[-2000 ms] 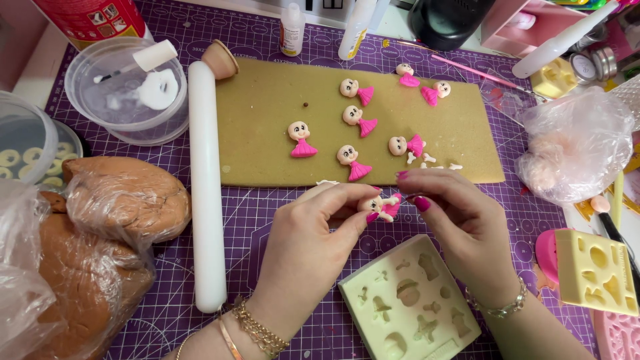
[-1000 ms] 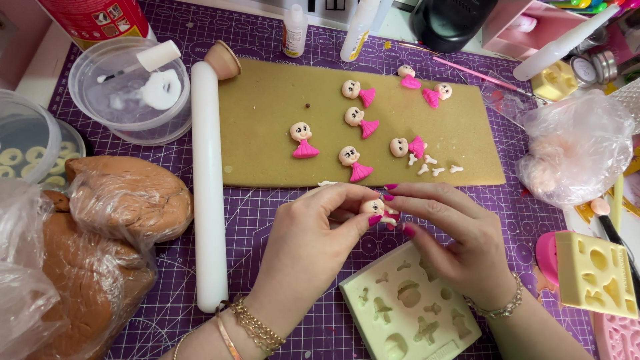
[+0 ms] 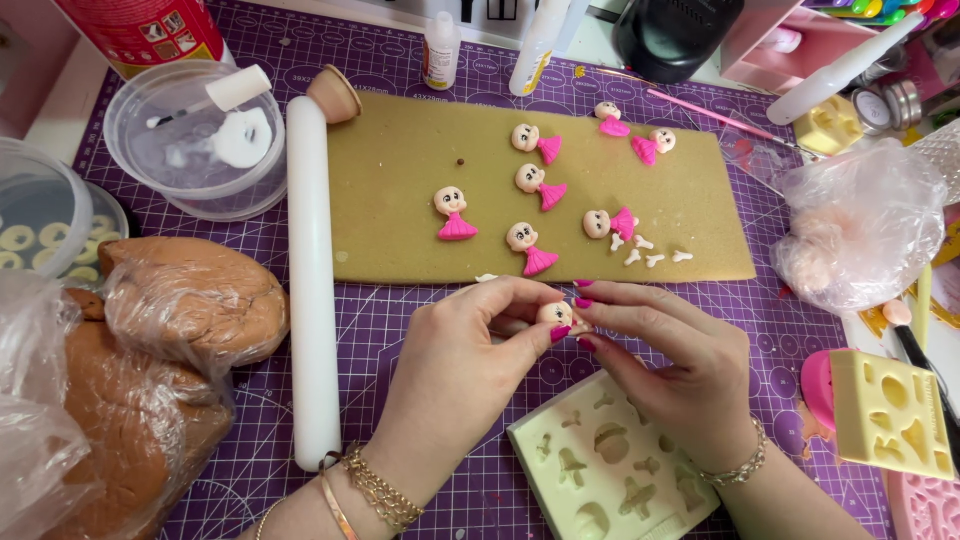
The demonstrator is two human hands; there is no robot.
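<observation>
My left hand (image 3: 469, 349) pinches a small clay doll figure (image 3: 556, 315) with a painted face between thumb and fingers. The fingertips of my right hand (image 3: 667, 341) touch its lower part, which they partly hide. Beyond the hands, several bald doll figures in pink dresses, one of them a clay doll (image 3: 453, 214) at the left, lie on a tan foam mat (image 3: 397, 165). Small pale Y-shaped clay pieces (image 3: 654, 260) lie at the mat's near right. Below my right hand sits a pale green silicone mould (image 3: 551, 480) with shaped cavities.
A white rolling pin (image 3: 309, 300) lies along the mat's left edge. Left of it are plastic-wrapped brown clay (image 3: 195, 300) and a clear tub (image 3: 135, 176) holding white glue and a brush cap. To the right are bagged pale clay (image 3: 847, 232) and a yellow mould (image 3: 892, 420). Glue bottles stand behind.
Two seconds ago more of the held figure's pink dress and pale limbs showed; now my right fingers cover most of its lower part. My left hand keeps its hold in nearly the same place.
</observation>
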